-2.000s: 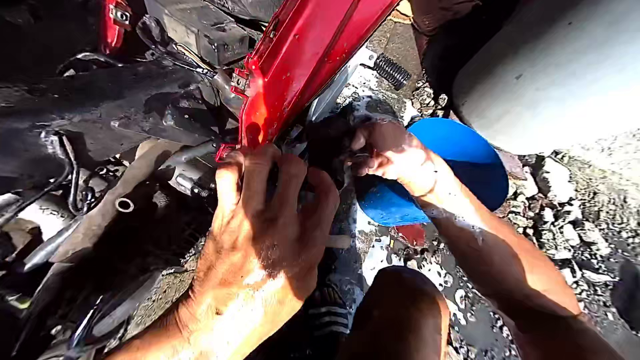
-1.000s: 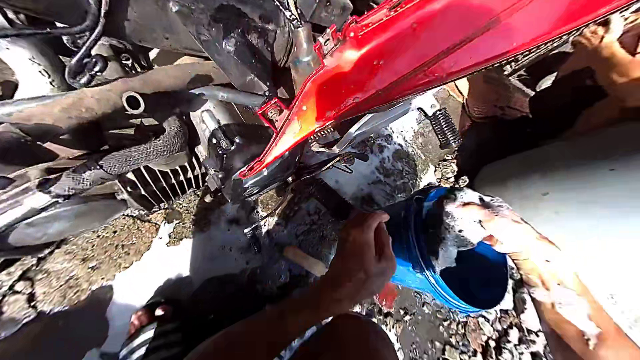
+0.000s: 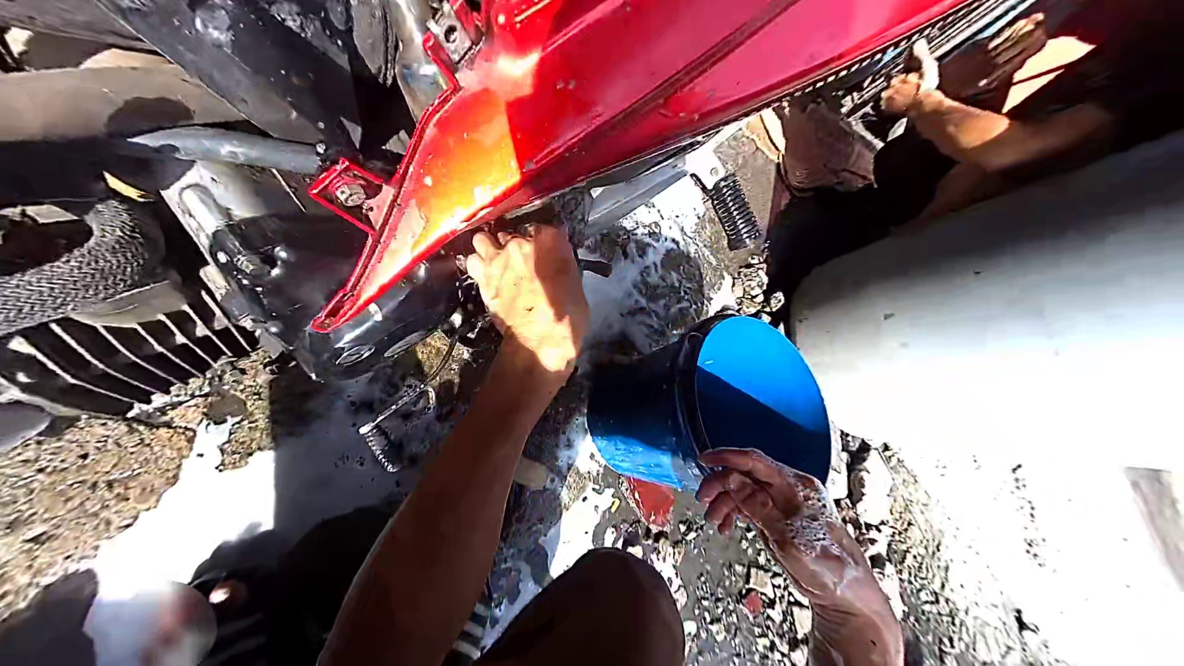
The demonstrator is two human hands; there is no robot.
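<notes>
My left hand (image 3: 532, 291) reaches under the lower edge of a red motorcycle body panel (image 3: 573, 102), beside the black engine cover (image 3: 370, 324); its fingertips are partly hidden there, so what they hold cannot be told. My right hand (image 3: 763, 495), wet with suds, is at the near rim of a blue plastic bucket (image 3: 647, 407), fingers loosely curled with nothing seen in them. A pale wooden-looking handle end (image 3: 531, 474) shows beside my left forearm.
Finned engine parts (image 3: 120, 361) and a braided hose (image 3: 55, 268) are at left. A coil spring (image 3: 733, 211) is beyond the bucket. Another person's hand (image 3: 911, 88) is at the upper right, above a large white surface (image 3: 999, 342). Suds cover parts of the stony ground.
My left hand has moved from near the bucket to beneath the red panel. My right hand, at the bucket's mouth a second ago, is now lower at its near rim.
</notes>
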